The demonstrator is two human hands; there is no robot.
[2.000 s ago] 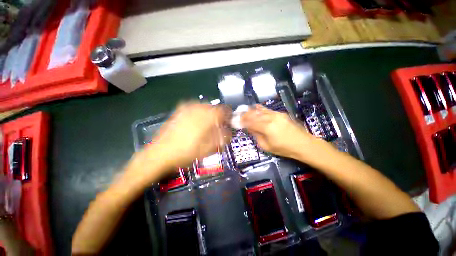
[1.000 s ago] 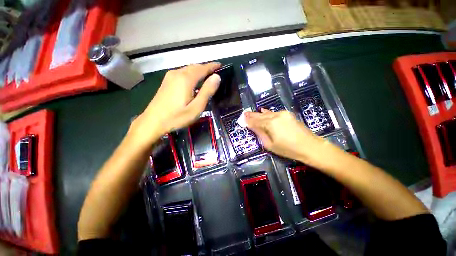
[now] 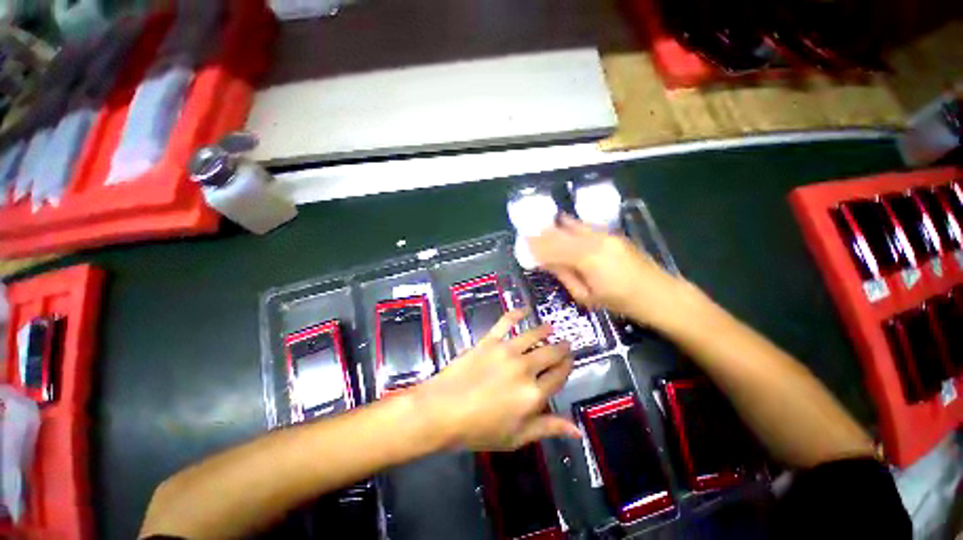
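Observation:
The clear blister tray point(image 3: 428, 504) holds several red-rimmed flip phones, closed ones such as the left phone point(image 3: 319, 369) in the upper row. Two phones at the upper right stand open, with bright covers. My right hand point(image 3: 604, 269) pinches a small white wipe point(image 3: 527, 251) at the cover of the nearer open phone, above its keypad point(image 3: 570, 325). My left hand point(image 3: 491, 390) is over the middle of the tray, fingers spread and empty, its fingertips beside that keypad and a closed phone point(image 3: 482, 306). My left hand hides part of the tray and phones.
A white dispenser bottle point(image 3: 245, 193) with a metal cap stands at the back left beside a red foam tray point(image 3: 190, 216) of sleeved phones. Another red tray point(image 3: 79, 432) is at left. A red tray of phones point(image 3: 829, 227) is at right. A pale raised strip point(image 3: 433, 111) runs behind.
The third phone in the upper row, open before, is now closed. My left hand has moved down from its cover, and my right hand has moved up to the neighbouring phone's cover. The view has shifted.

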